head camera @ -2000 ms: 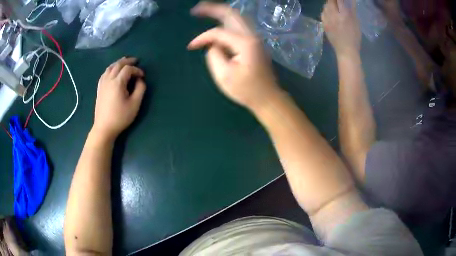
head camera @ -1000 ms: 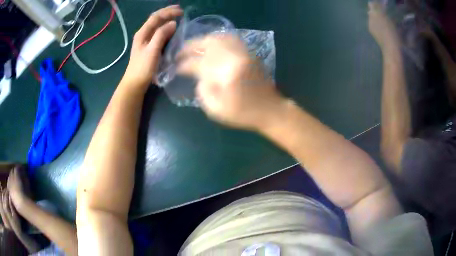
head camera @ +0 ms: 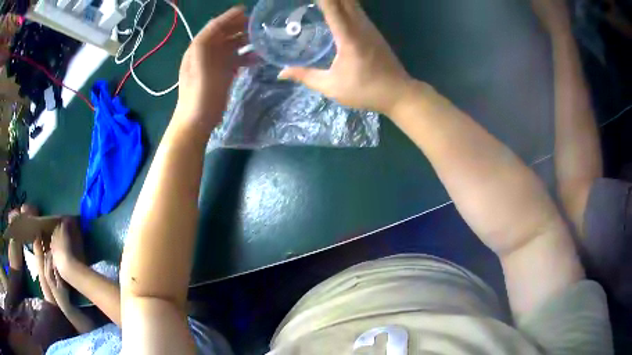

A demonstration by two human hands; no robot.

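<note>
A round clear chopper bowl (head camera: pixel 305 50) is at the top centre, with a white hub (head camera: pixel 293 28) and curved silver blades inside. My right hand (head camera: pixel 357 66) holds the bowl at its right side, thumb below it. My left hand (head camera: pixel 213 66) is at the bowl's left side with fingers apart; a small white piece (head camera: pixel 246 49) shows by its fingers, and whether they touch the bowl is unclear. A clear plastic bag (head camera: pixel 298 118) lies flat and crinkled on the table below the bowl.
A blue cloth (head camera: pixel 112 156) lies at left on the green table (head camera: pixel 332 187). A white cable (head camera: pixel 149 89), red wire and white block (head camera: pixel 76 24) are at the upper left. Other people's hands (head camera: pixel 59 256) are at lower left, and a person's arm (head camera: pixel 575 118) is at right.
The bag and bowl came from the upper right to between my hands. The bowl now shows clearly in my right hand, above the bag. The view has shifted, so the cloth appears further right.
</note>
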